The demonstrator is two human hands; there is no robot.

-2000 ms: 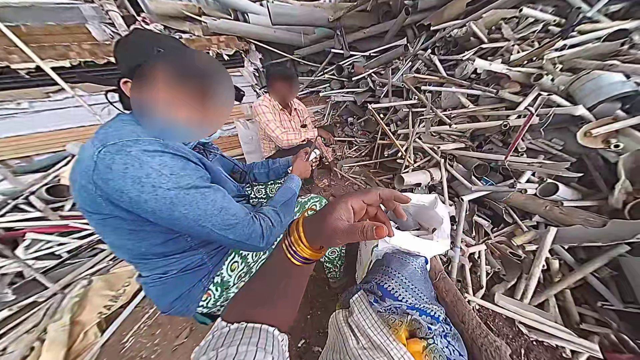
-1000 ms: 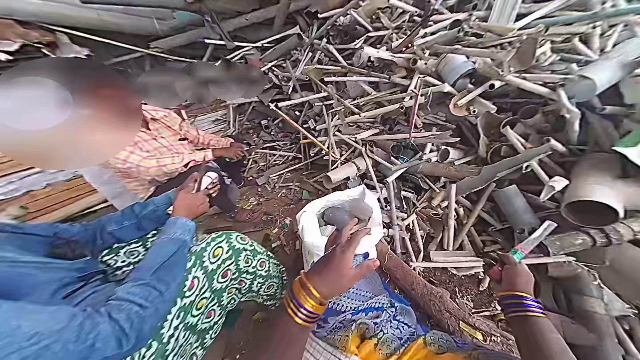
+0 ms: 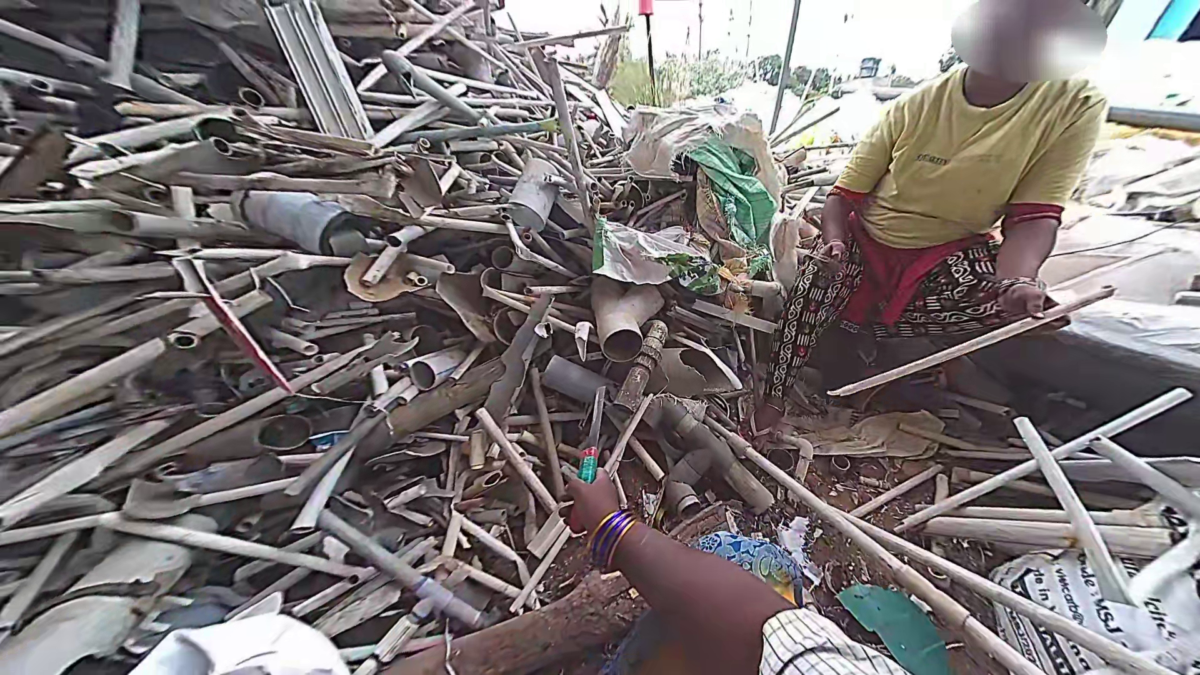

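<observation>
My right hand (image 3: 592,502), with blue and gold bangles at the wrist, is closed around the green and red handle of a knife (image 3: 595,427), its blade pointing up and away from me. Scrap plastic pipes (image 3: 511,459) lie all about the hand. Below my forearm runs a thick brown log (image 3: 525,628). My left hand is out of view. Part of a white sack (image 3: 246,647) shows at the bottom left edge.
A person in a yellow shirt (image 3: 966,169) sits at the right, holding a long pipe strip (image 3: 970,342). Long pipes (image 3: 844,534) slant across the ground at the right. A high heap of pipes (image 3: 309,187) fills the left. A printed sack (image 3: 1059,600) lies at the lower right.
The view has swung right, bringing in the person in yellow and losing the two people at the left. My left hand, over the white sack before, has left the view. My right hand still holds the knife.
</observation>
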